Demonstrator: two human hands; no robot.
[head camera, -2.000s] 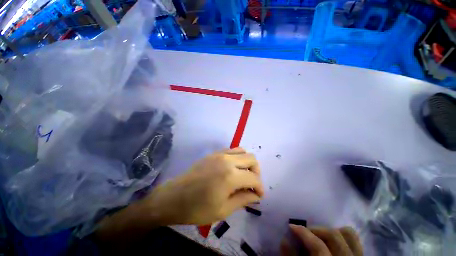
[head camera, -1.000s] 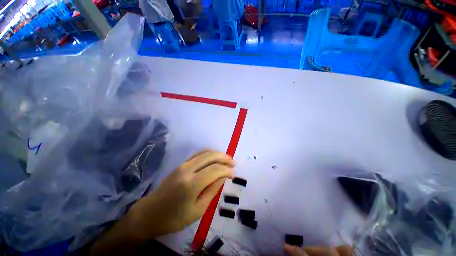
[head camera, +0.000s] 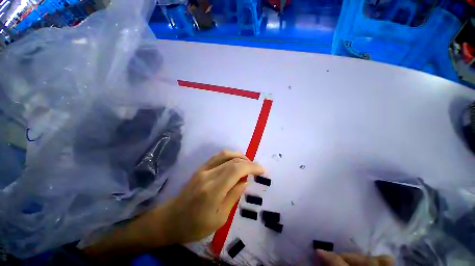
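Note:
Several small black parts (head camera: 254, 199) lie loose on the white bench (head camera: 333, 124) near its front edge. My left hand (head camera: 221, 189) rests over the red tape (head camera: 260, 124), fingers bent, fingertips just beside the topmost black part; whether it holds anything is hidden. My right hand (head camera: 354, 259) is cut off by the bottom edge; its fingertip touches or nearly touches a single black part (head camera: 323, 244). A large clear plastic bag (head camera: 57, 104) with dark contents fills the left side. Another clear bag (head camera: 442, 223) with black contents lies at the right.
A round black dish (head camera: 470, 124) is cut off at the right edge. Red tape forms a corner on the bench. Small dark specks lie on the bench top. Beyond the far edge are a pale blue plastic stool (head camera: 396, 47) and the blue floor (head camera: 297, 34).
Since the oldest frame, my left hand has moved back from above the loose parts, and more black parts show beside it. My right hand shows less. The view has shifted a little.

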